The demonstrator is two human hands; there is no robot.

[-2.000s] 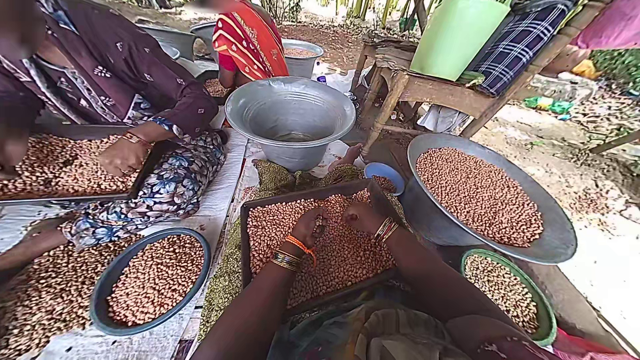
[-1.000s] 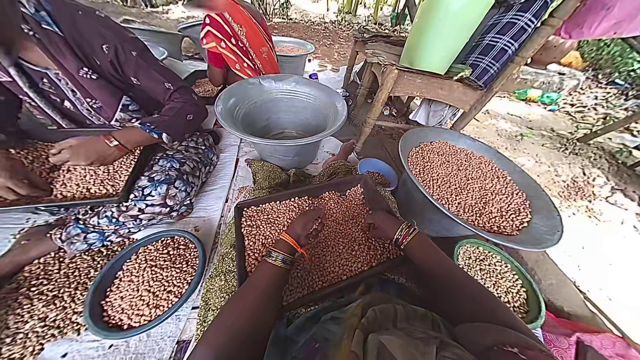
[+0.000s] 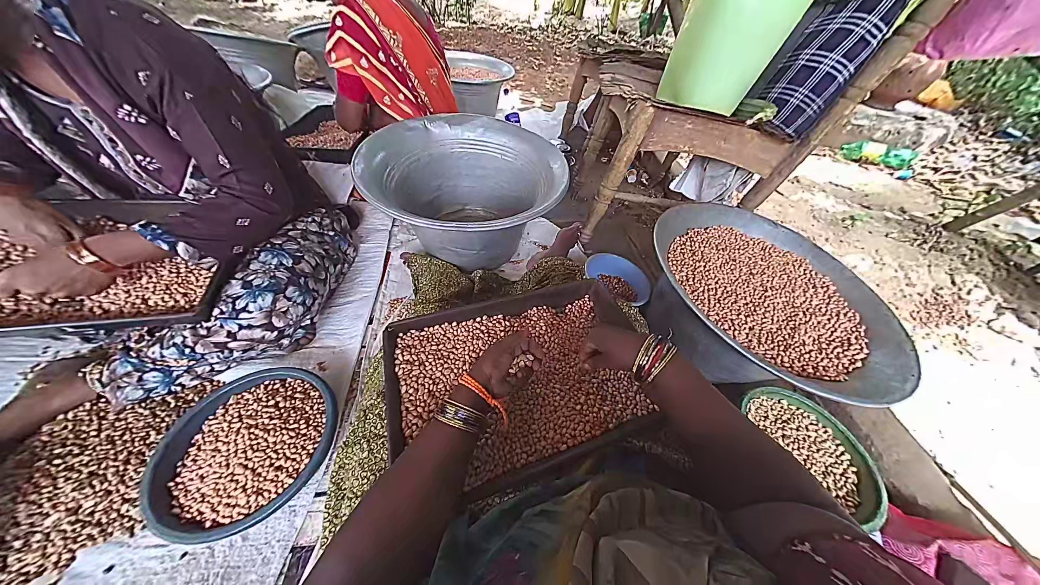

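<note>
A dark rectangular tray [image 3: 393, 382] full of reddish-brown peanut kernels [image 3: 455, 345] lies tilted across my lap. Over its middle, my left hand [image 3: 509, 364] is curled, palm partly up, around several paler kernels; an orange thread and bangles circle that wrist. My right hand [image 3: 611, 348], with bangles at the wrist, is over the right part of the tray, its fingertips at the kernels. Whether it holds any is hidden. Just beyond the tray are a large metal basin [image 3: 463, 175], with little in its bottom, and a small blue bowl [image 3: 621, 268] with some kernels.
To the right stand a wide metal pan [image 3: 886, 378] of kernels and a green basin [image 3: 876, 496] of paler ones. A blue-grey tub [image 3: 154, 496] of kernels is at the left, near a co-worker with another tray [image 3: 162, 315]. Behind stands a wooden chair [image 3: 715, 142] bearing a green container [image 3: 731, 49].
My left hand has turned from reaching into the kernels to a curled hold with kernels showing. My right hand has shifted over the tray's right part. The co-worker's hands have moved in their tray.
</note>
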